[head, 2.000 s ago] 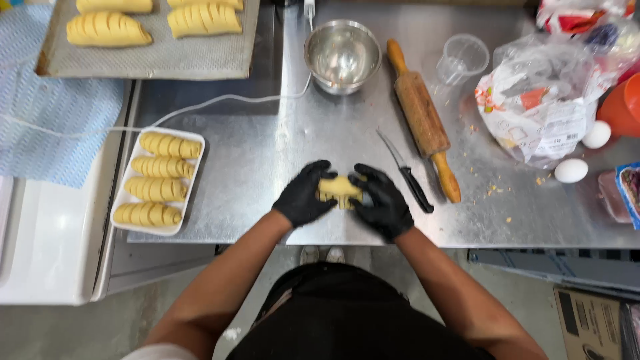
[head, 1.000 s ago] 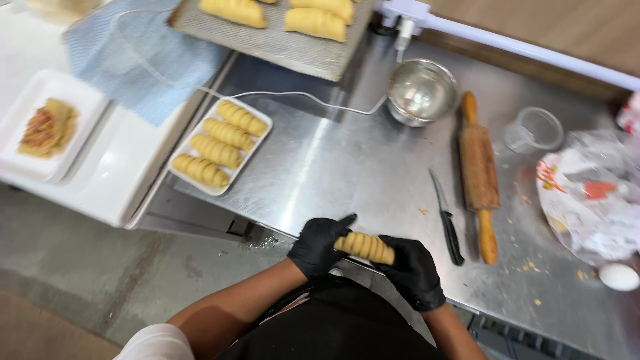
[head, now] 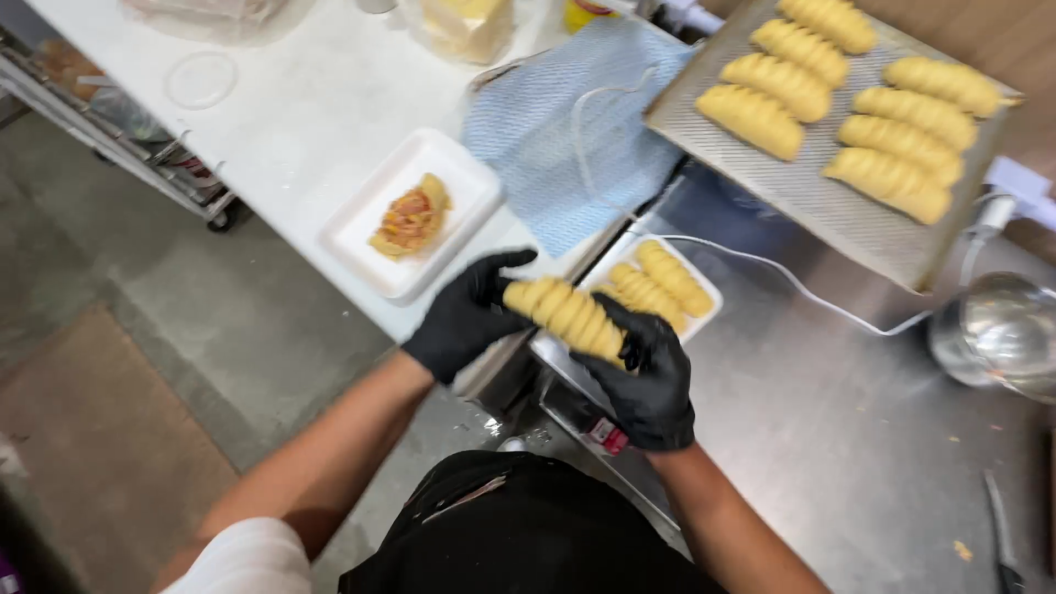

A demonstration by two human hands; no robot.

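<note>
My left hand (head: pixel 474 309), in a black glove, and my gloved right hand (head: pixel 648 371) hold a ridged roll of raw dough (head: pixel 569 320) between them, one at each end. The roll hangs above the near edge of a white foam tray (head: pixel 709 312) with several similar rolls, partly hidden by my right hand. Left of this, on the white counter, a second white foam tray (head: pixel 337 241) holds a dough piece topped with a shredded filling (head: pixel 412 216). At the upper right, a metal baking tray (head: pixel 833 219) carries several more ridged rolls in two columns.
A blue cloth (head: pixel 549 136) lies between counter and baking tray. A white cable (head: pixel 788 276) crosses the steel table (head: pixel 792 412) past a metal bowl (head: pixel 1002 334). A knife (head: pixel 998 520) lies at the lower right. A clear round lid (head: pixel 200 80) rests on the white counter; a wheeled rack (head: pixel 177 186) stands beyond its edge.
Both hands have carried the dough roll left, from the steel table to near the tray of rolls. The view has swung strongly to the left.
</note>
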